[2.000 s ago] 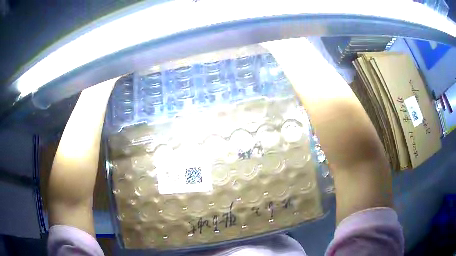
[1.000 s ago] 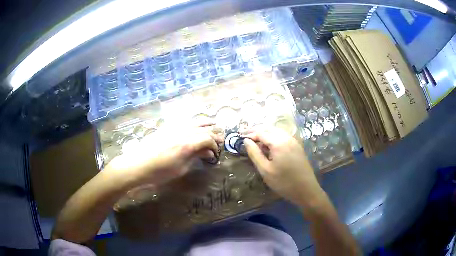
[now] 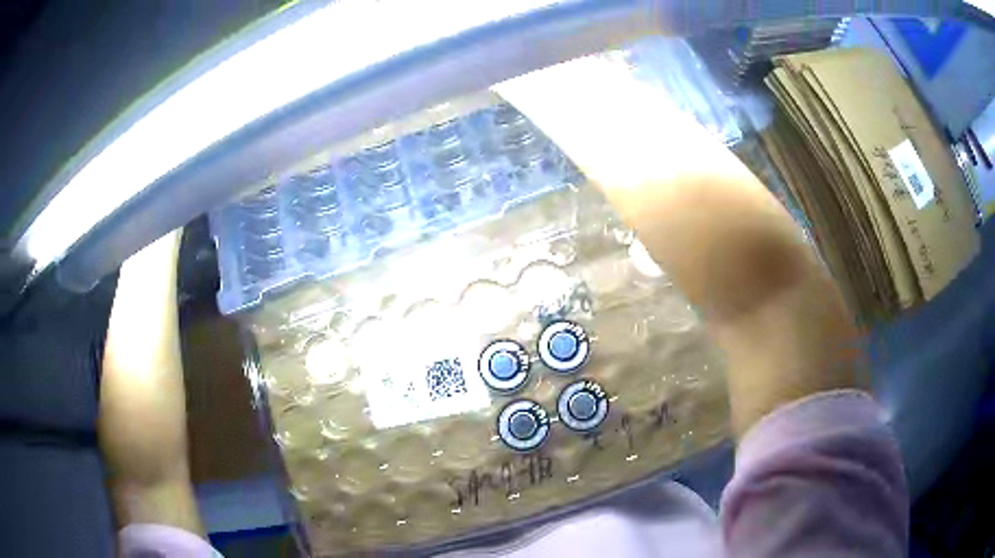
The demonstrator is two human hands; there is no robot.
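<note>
A clear blister tray [image 3: 382,480] lies in front of me with tan cardboard, a code label and handwriting showing through it. Several round components [image 3: 563,347] with blue-grey centres and dark rims sit grouped in pockets right of the label. Behind it is a clear bluish pocketed tray [image 3: 360,207]. My left forearm reaches up at the left and my right forearm crosses the tray's right side. Both hands are beyond the bright tube light and cannot be seen.
The bright tube light [image 3: 273,120] arcs across the top. A stack of cardboard sheets [image 3: 889,185] with a label and handwriting leans at the right. More thin stacked layers stand behind it. A brown surface [image 3: 224,392] shows beside my left forearm.
Both hands have moved from the tray's middle up and away, out of sight. Several components now sit in the pockets where my fingers were.
</note>
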